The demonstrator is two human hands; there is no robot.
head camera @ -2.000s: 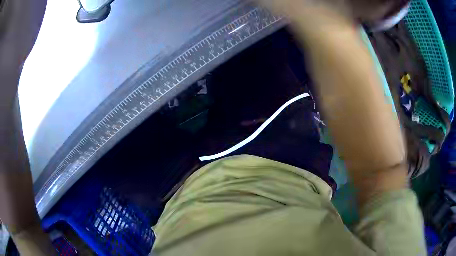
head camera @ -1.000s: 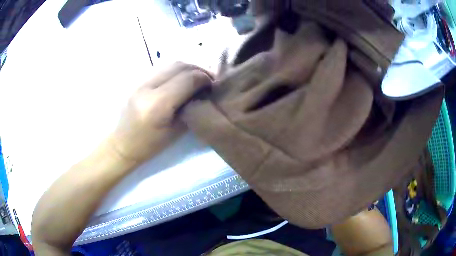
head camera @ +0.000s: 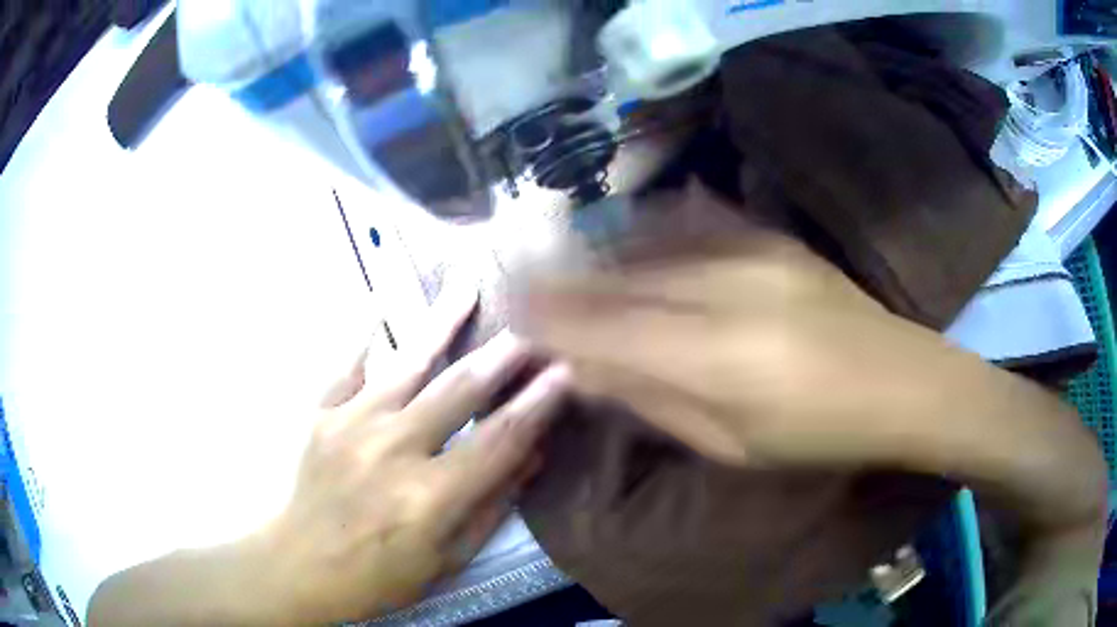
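Note:
The brown garment (head camera: 723, 539) lies over the white table and under the sewing machine head (head camera: 490, 74), and its lower part hangs over the front edge. My left hand (head camera: 410, 459) lies palm down with fingers spread, fingertips at the cloth's left edge. My right hand (head camera: 723, 331) is blurred and reaches left across the cloth, its fingertips close to the needle area. The needle area is hidden by glare and the right hand. Whether the right fingers grip the cloth cannot be told.
The white table (head camera: 147, 331) has a ruler-marked front edge (head camera: 490, 590). Pale transparent loops (head camera: 1047, 116) lie at the upper right. A green basket (head camera: 1088, 294) is at the right edge. A small shiny metallic thing (head camera: 898, 573) shows at the lower right.
The brown garment has moved under the machine head, which now fills the top of the view. My left hand has spread open. My right hand has come from below onto the cloth.

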